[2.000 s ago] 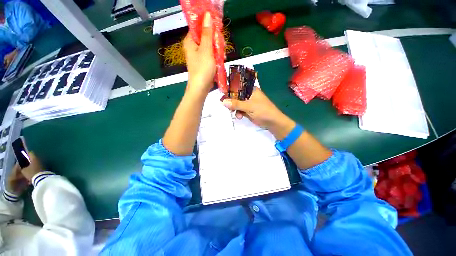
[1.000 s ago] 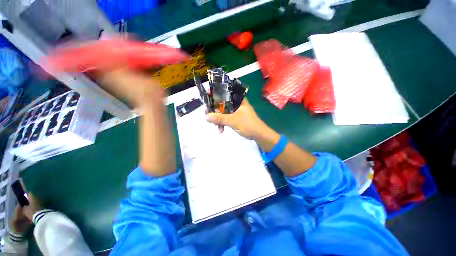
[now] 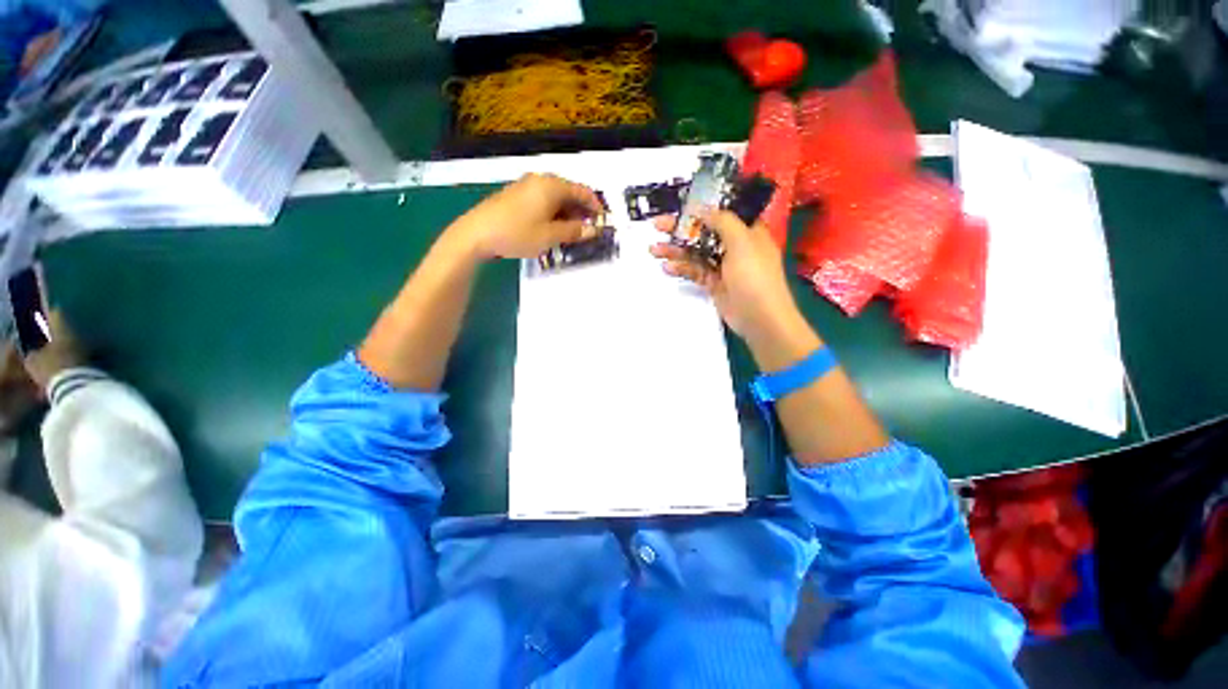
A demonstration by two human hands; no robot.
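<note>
My left hand [image 3: 539, 218] is over the upper left of a long white sheet [image 3: 626, 404], its fingertips closed at the upper edge of a small black circuit board [image 3: 582, 252] low over or on the sheet; whether they touch is hard to tell. Another circuit board [image 3: 657, 201] lies at the sheet's far end. My right hand [image 3: 738, 263], with a blue wrist strap [image 3: 797, 376], holds several circuit boards [image 3: 706, 199] bunched together above the sheet's upper right. Part of the sheet's far end is hidden by my left hand.
Crumpled red bubble wrap [image 3: 882, 222] lies right of my right hand, beside another white sheet [image 3: 1044, 269]. Yellow rubber bands [image 3: 559, 92] fill a black tray beyond the white rail. Stacked trays of boards [image 3: 175, 141] stand left. A person's white sleeve [image 3: 115, 444] is at the left edge.
My left hand has let go of the red bubble wrap and come back over the sheet. More wrap lies on the right. Boards now lie across the sheet's far end.
</note>
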